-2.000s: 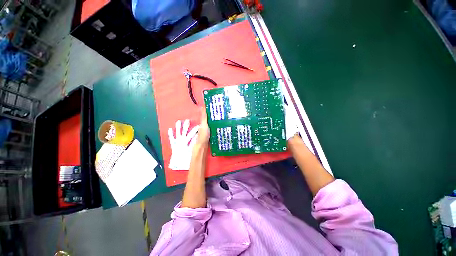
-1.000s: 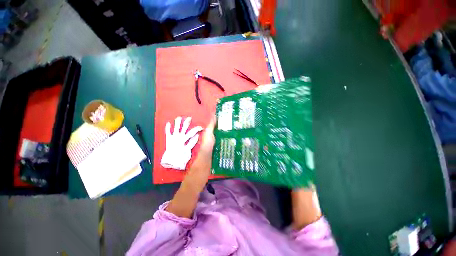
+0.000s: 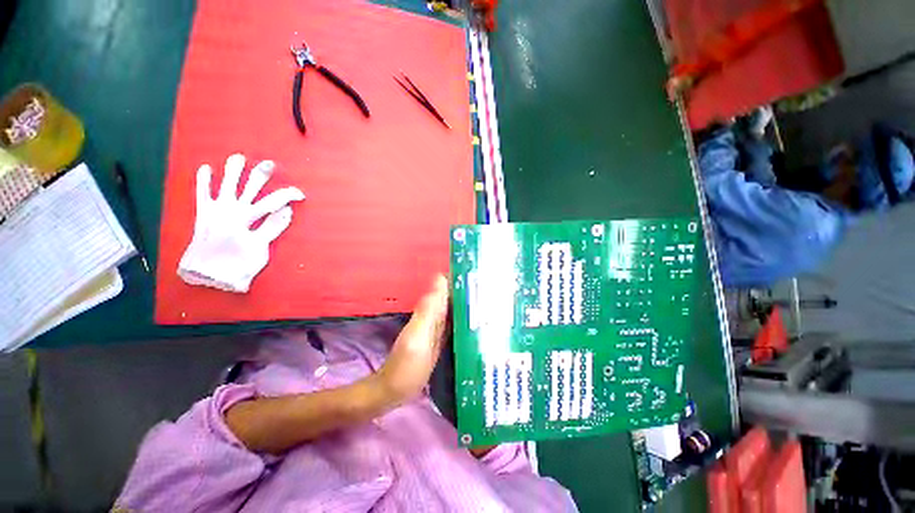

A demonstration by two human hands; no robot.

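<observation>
A green circuit board (image 3: 627, 301), its solder side up, is held over the conveyor's left edge and green surface. My left hand (image 3: 419, 341) is at the board's left edge, its palm and fingers against that edge. My right hand is hidden under or behind the board; only a bit of wrist and sleeve shows below its lower left corner.
A red mat (image 3: 351, 220) carries a white glove (image 3: 239, 225), side cutters (image 3: 323, 82) and tweezers (image 3: 423, 100). Left are a yellow tub (image 3: 50, 135), papers (image 3: 62, 245) and a pen (image 3: 128, 210). Another board (image 3: 662, 456) lies at the lower right. A person in blue (image 3: 763, 215) is beyond the conveyor (image 3: 592, 150).
The board has moved right, off the mat and over the conveyor, with my left hand along. The view has turned right. My right hand has gone out of sight behind the board.
</observation>
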